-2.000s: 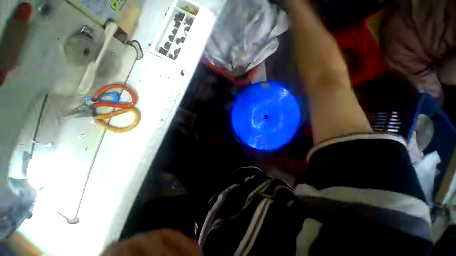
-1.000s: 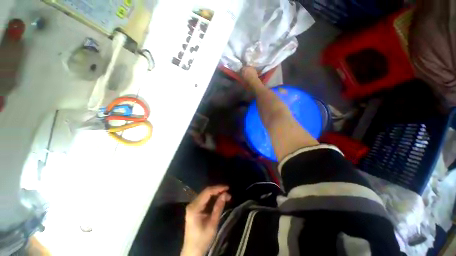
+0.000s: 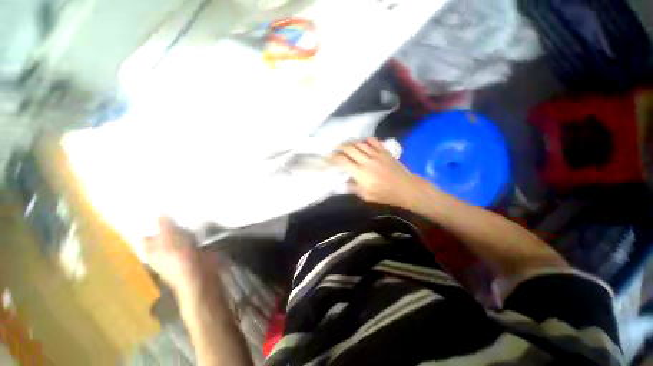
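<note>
A white fabric piece (image 3: 311,182) lies over the front edge of the white table, glaring under the lamp. Its lower edge hangs between my two hands. My right hand (image 3: 372,170) grips it near the table edge, fingers bent over it. My left hand (image 3: 170,250) is blurred at the fabric's left end, by the table's near corner; its fingers are not clear. The red-orange-handled scissors (image 3: 292,39) lie on the table beyond the fabric, blurred, with a blue part inside the handles.
Brown cardboard (image 3: 100,264) is at the left. A round blue stool or lid (image 3: 458,159) is right of my right hand. A whitish fabric pile (image 3: 469,46) lies beyond it. A red stool (image 3: 591,139) stands at the far right. Glare hides much of the table.
My right hand has come back from the whitish pile and now holds white fabric at the table edge. My left hand has moved left to the fabric's other end. The view has shifted left.
</note>
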